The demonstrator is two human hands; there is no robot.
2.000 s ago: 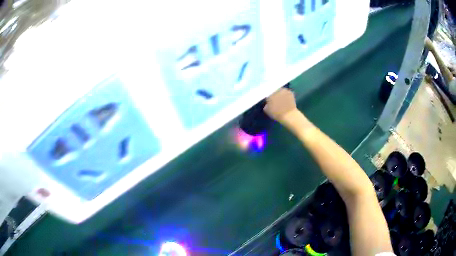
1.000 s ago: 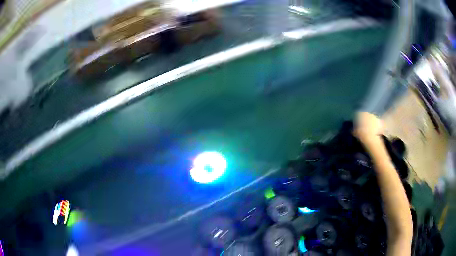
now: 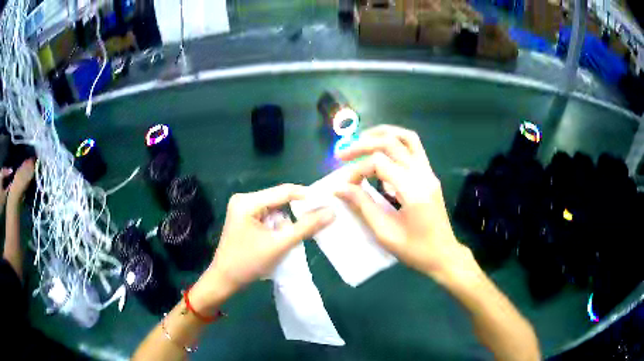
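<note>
A white cloth or paper (image 3: 353, 250) hangs in two floppy parts between my hands at the middle of the view. My left hand (image 3: 272, 229) pinches it from the left, with a red band and a thin bracelet on the wrist. My right hand (image 3: 399, 194) grips it from the right. A dark item shows partly under my right fingers; I cannot tell what it is. A lit cylinder unit (image 3: 337, 116) lies tilted just beyond my right fingers, its ring glowing white and blue.
A black can (image 3: 267, 129) stands beyond my left hand. Unlit units (image 3: 178, 229) and tangled white cables (image 3: 67, 204) are at left, with a clear plastic cup (image 3: 79, 304). Dense black housings (image 3: 558, 218) fill the right. Another person's hand (image 3: 25, 175) is at far left. Cardboard boxes (image 3: 388, 25) are beyond.
The view has swung to show the bench from cables to housings. My right hand has moved from the black housings to the centre. My left hand has come into view, and both now hold white cloth.
</note>
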